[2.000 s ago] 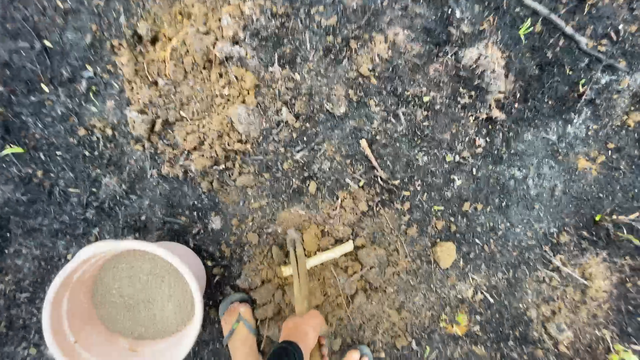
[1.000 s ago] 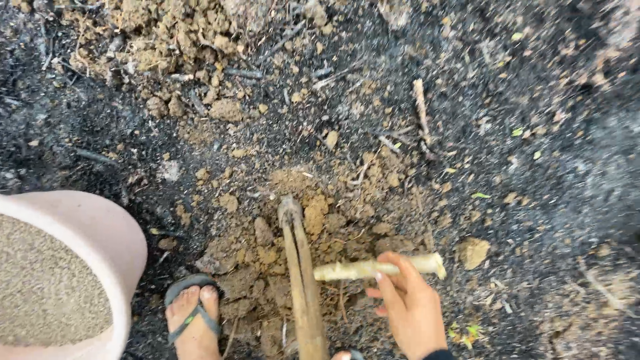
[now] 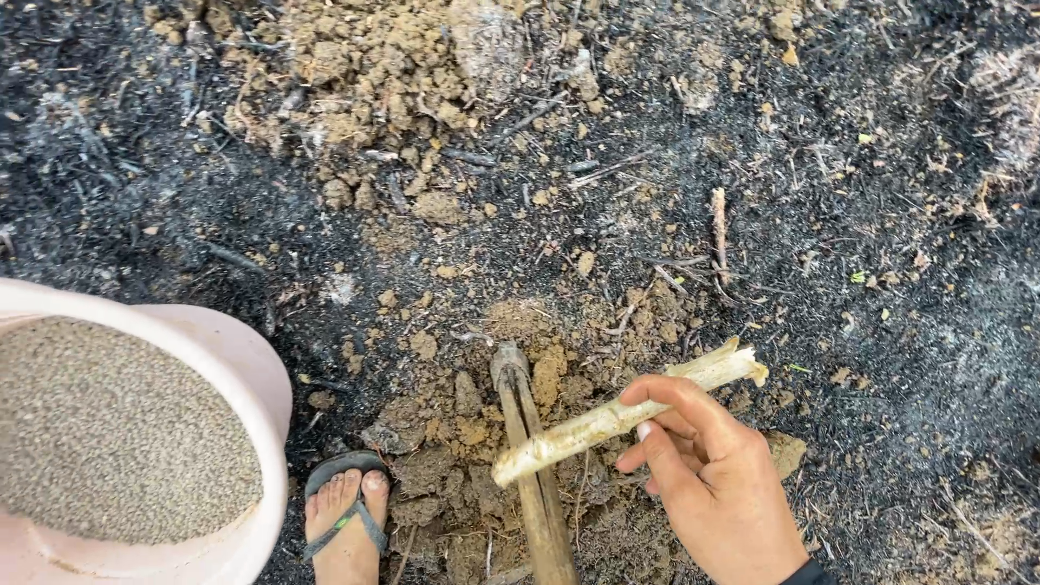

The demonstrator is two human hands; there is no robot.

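Note:
My right hand (image 3: 719, 479), at the lower right of centre, pinches a pale peeled stem piece (image 3: 593, 426) between thumb and fingers. Its right end is ragged and its left end crosses above a wooden tool handle (image 3: 536, 496). That handle rises from the bottom edge, split along its length, with a worn metal socket (image 3: 510, 366) at its top against loosened brown soil (image 3: 439, 479). Whatever blade it has cannot be seen. My left hand is outside the view.
A pale pink plastic bucket (image 3: 272, 455) holding grey-brown granules (image 3: 122, 439) stands at the lower left. Beside it is a foot in a dark flip-flop (image 3: 347, 520). Crumbled soil (image 3: 374, 73) lies in a heap at the top, amid blackened ground with twigs (image 3: 719, 231).
Two seconds ago the stem lay on the soil across the handle; my right hand now holds it up, its left end further over the handle than one second ago. The view has come closer.

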